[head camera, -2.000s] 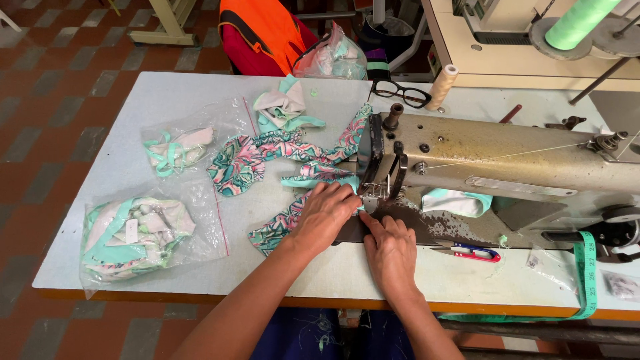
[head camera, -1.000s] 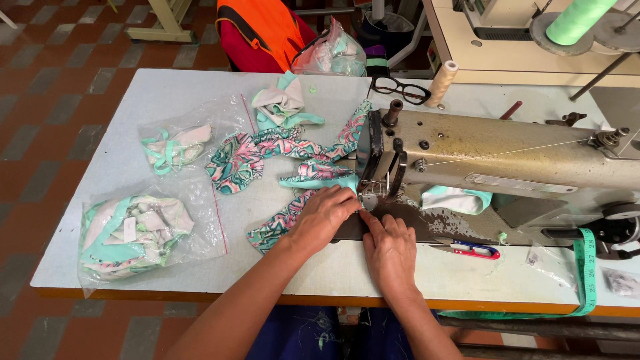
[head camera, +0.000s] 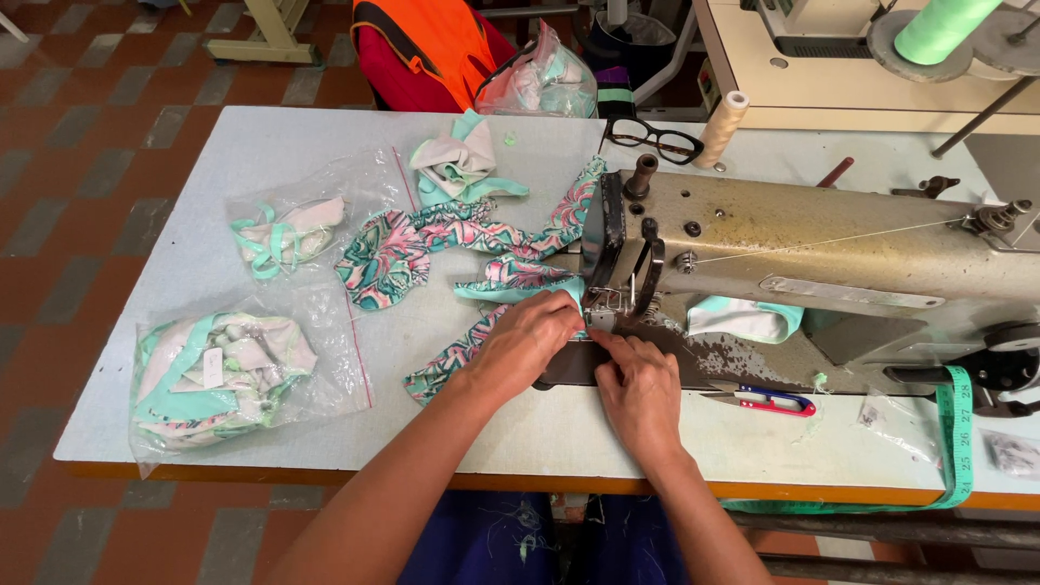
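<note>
A metal sewing machine (head camera: 780, 227) stands on the right of a white table. My left hand (head camera: 532, 337) has its fingers bent down on a patterned fabric piece with a turquoise edge (head camera: 520, 276), just left of the presser foot (head camera: 603, 315). The index finger of my right hand (head camera: 642, 386) points at the edge of the cloth by the foot; its other fingers are curled on the machine bed. A patterned fabric strip (head camera: 459, 353) runs out under my left wrist. More ruffled patterned fabric (head camera: 386, 260) lies behind it. The cloth under my fingertips is mostly hidden.
Two clear bags of fabric pieces (head camera: 223, 374) (head camera: 292, 231) lie at left, a folded light piece (head camera: 459, 154) behind. Eyeglasses (head camera: 654, 140) and a thread cone (head camera: 723, 126) stand beyond the machine. Thread snips (head camera: 768, 402), a turquoise tape measure (head camera: 956, 431) and a small plastic bag (head camera: 898, 422) are near the front edge.
</note>
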